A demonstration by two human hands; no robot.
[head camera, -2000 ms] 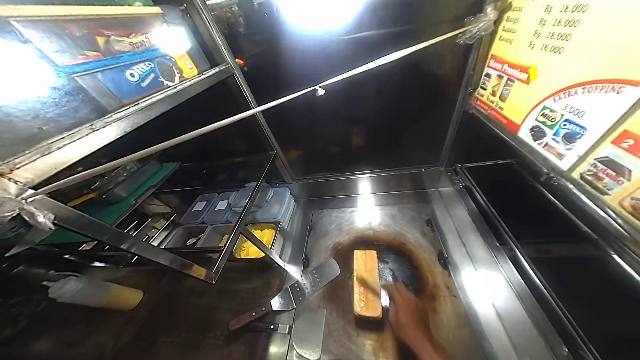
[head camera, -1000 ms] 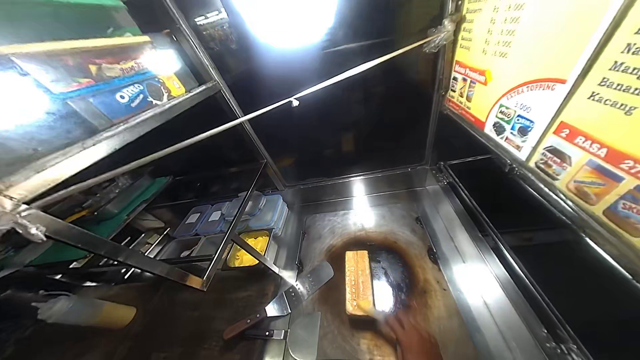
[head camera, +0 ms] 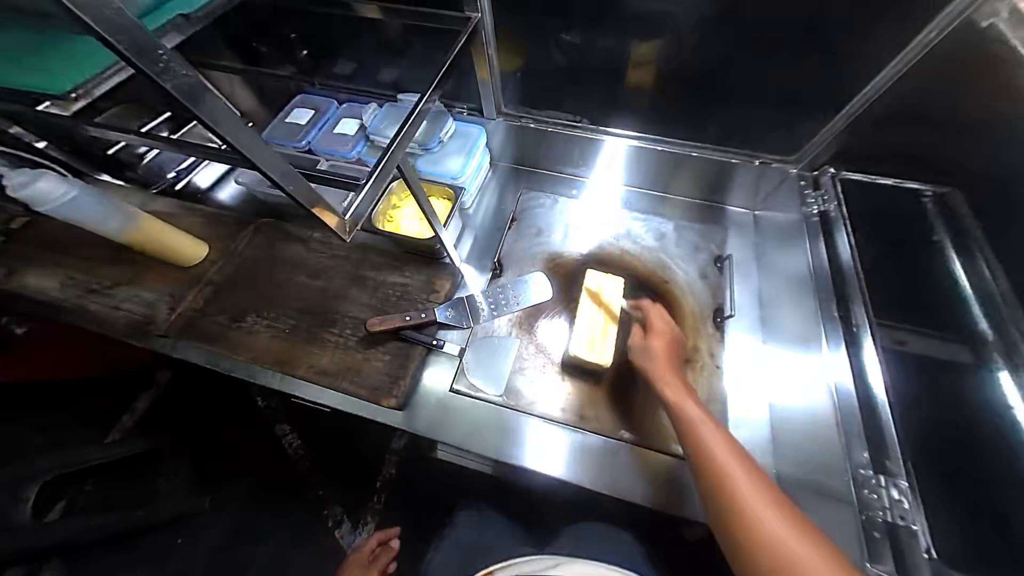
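Note:
A rectangular block of bread (head camera: 597, 320), its top pale yellow, lies on the flat metal griddle (head camera: 552, 232). At its right edge is my right hand (head camera: 658, 342), the fingers curled round a small utensil whose end reaches over the bread; its kind is too blurred to tell. Low in the view, away from the griddle, hangs my left hand (head camera: 376, 552), nothing visible in it and its fingers partly curled. A perforated metal spatula (head camera: 509, 298) with a wooden handle and a broad metal scraper (head camera: 490, 365) rest on the griddle's left edge.
Left of the griddle stand a metal pan of yellow spread (head camera: 412, 210) and several lidded plastic containers (head camera: 452, 150), under a metal frame (head camera: 392, 160). A squeeze bottle (head camera: 152, 236) lies on the wooden board (head camera: 312, 300). The griddle's handle (head camera: 724, 288) rises at right.
The view has tilted down, bringing my left hand into sight. My right hand has moved from the bread's near end to its right side. The bread's top looks paler and yellower.

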